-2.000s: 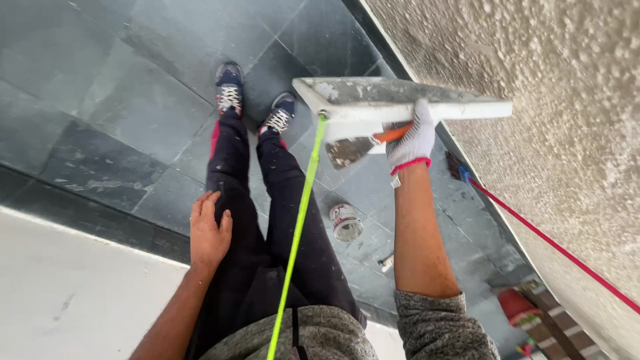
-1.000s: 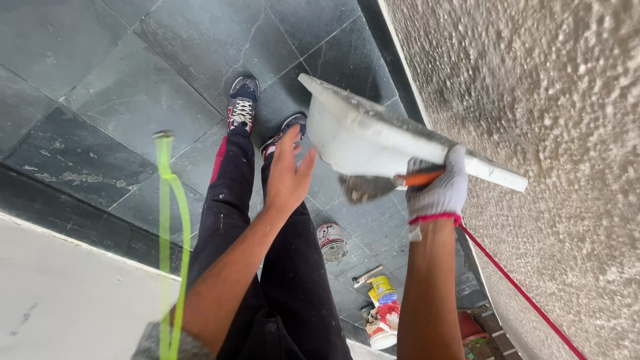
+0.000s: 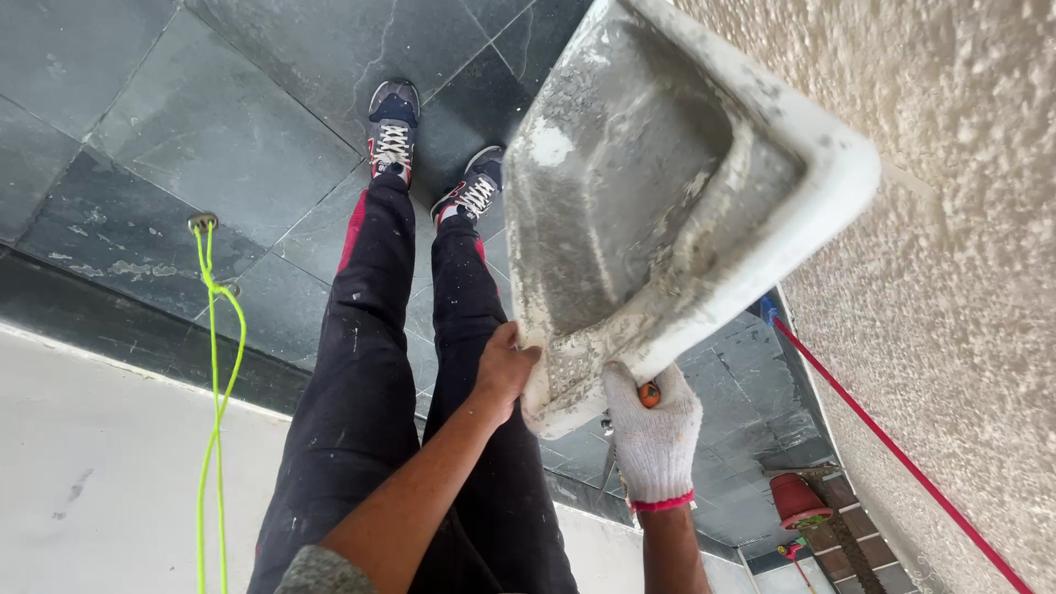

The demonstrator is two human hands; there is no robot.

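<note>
A white plastic paint tray [image 3: 619,206], coated inside with dried grey residue, is tilted in front of me with its inside in view. My left hand [image 3: 505,371], bare, grips the tray's near left corner. My right hand [image 3: 656,429], in a white knitted glove with a pink cuff, holds the tray's near edge and also the orange handle [image 3: 649,394] of a scraper. The scraper's blade is mostly hidden below the tray and glove.
A textured wall [image 3: 924,231] rises at the right, with a red pole [image 3: 899,454] along it. A yellow-green cord [image 3: 216,371] hangs at the left. Grey floor tiles [image 3: 223,140] lie below, and a red flowerpot [image 3: 796,499] stands at the lower right.
My left hand has moved from over my legs to the tray's corner and taken hold. The tray has been turned so its inside faces me. The cord is now at the left.
</note>
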